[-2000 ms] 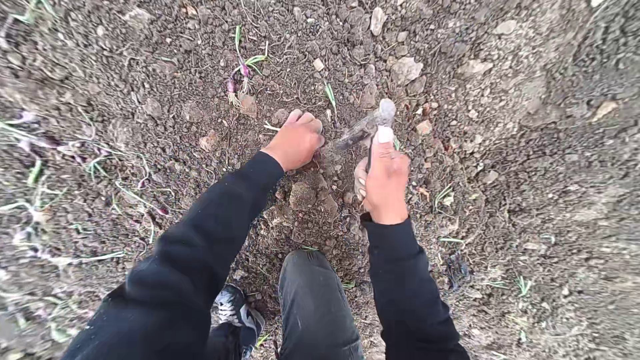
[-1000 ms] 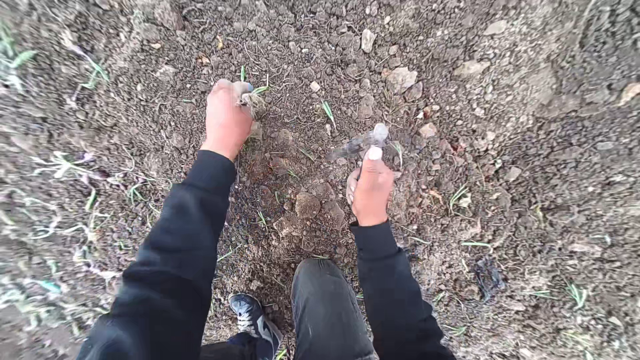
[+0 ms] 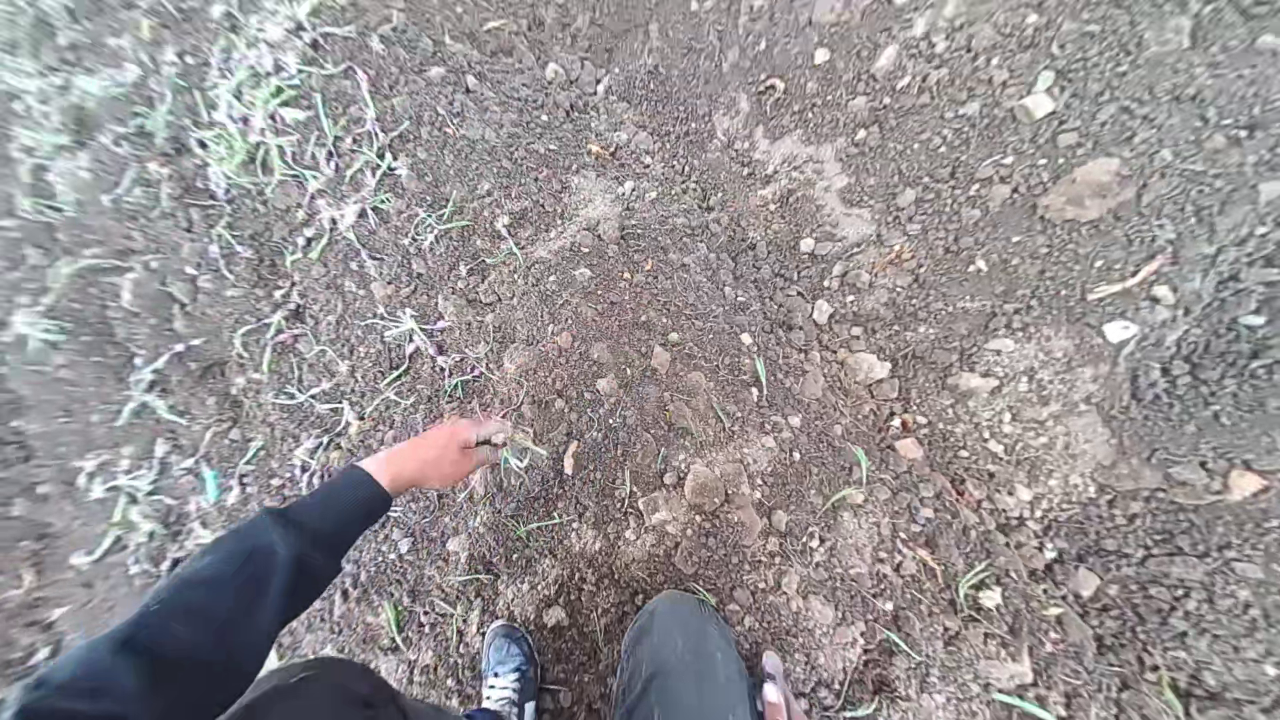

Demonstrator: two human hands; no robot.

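My left hand (image 3: 440, 455) reaches in from the lower left in a dark sleeve, its fingers closed on a small tuft of a bulb plant (image 3: 520, 455) with pale, stringy ends, just above the soil. At the bottom edge, beside the grey-trousered knee (image 3: 680, 655), a sliver of what appears to be my right hand (image 3: 778, 690) shows; most of it is out of view, so its grip cannot be told. Left of and above my left hand, uprooted bulb plants (image 3: 410, 335) with purplish parts and green leaves lie scattered.
Loose soil with clods and stones (image 3: 865, 368) surrounds the hands. A larger flat stone (image 3: 1088, 190) lies at the upper right, and a dry stick (image 3: 1130, 278) below it. A dark shoe (image 3: 510, 670) stands at the bottom. Denser green plants (image 3: 270, 130) spread over the upper left.
My right hand, earlier in mid-view around a dirty tool, has dropped to the bottom edge; the tool is out of sight. My left hand has moved left over the soil. The view has shifted.
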